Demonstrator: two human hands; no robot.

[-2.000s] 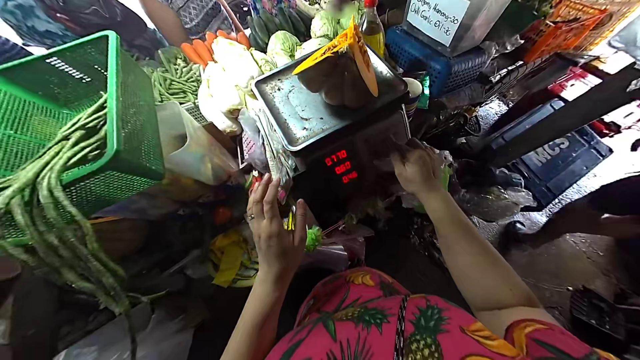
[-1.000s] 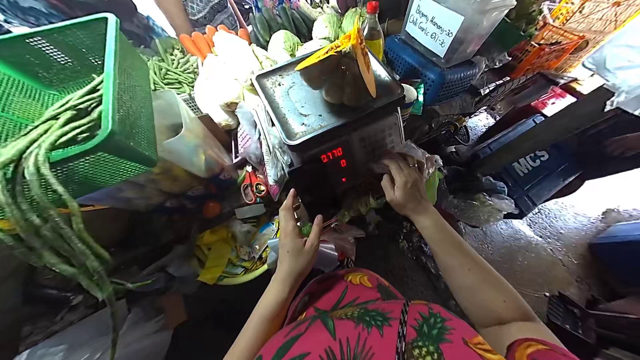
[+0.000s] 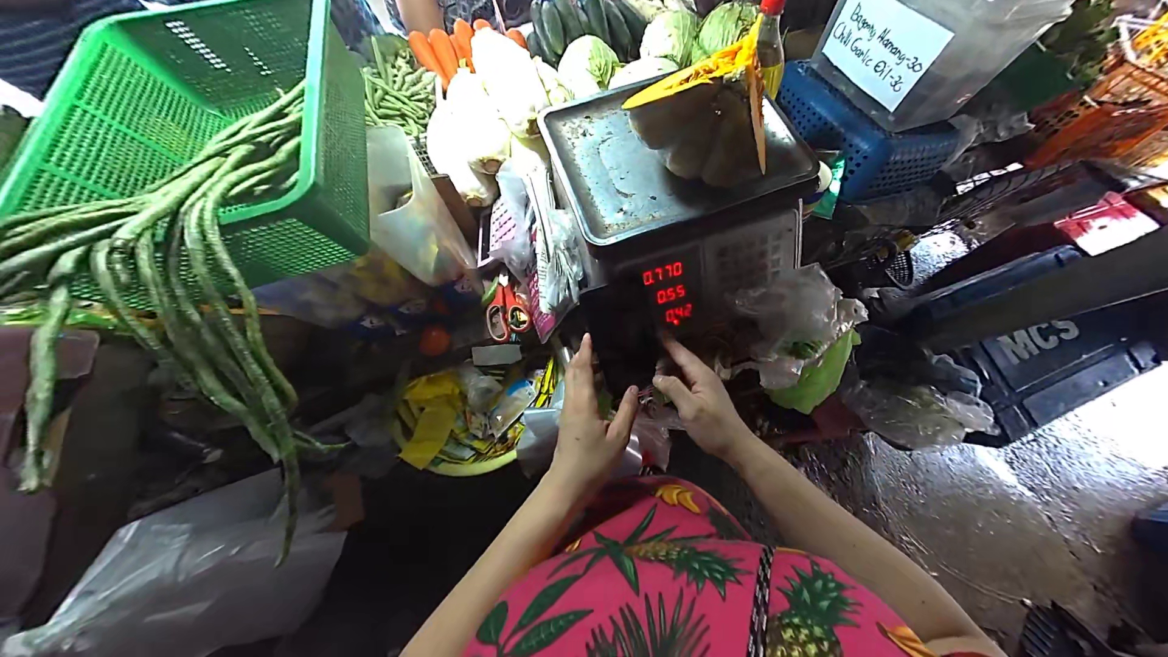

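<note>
A cut squash point(image 3: 698, 128) with orange flesh rests on the metal tray point(image 3: 598, 173) of a digital weighing scale point(image 3: 630, 283). Red figures are lit on the scale's display, and its keypad is on the right of the front. My right hand point(image 3: 703, 401) is just below the display with its index finger extended toward it; contact cannot be told. My left hand point(image 3: 589, 420) is close by on the left, fingers apart and holding nothing. Red-handled scissors point(image 3: 507, 312) lie left of the scale.
A green plastic basket point(image 3: 333, 119) with long beans point(image 3: 205, 196) hanging over its side stands at the left. Cabbages point(image 3: 589, 64), carrots and radishes lie behind. A blue crate point(image 3: 858, 137) under a clear tub is at the back right. Bagged greens point(image 3: 808, 338) sit right of the scale.
My right hand has moved from the keypad side to below the display. The lower display figures have changed. My left hand remains near the scale's lower front.
</note>
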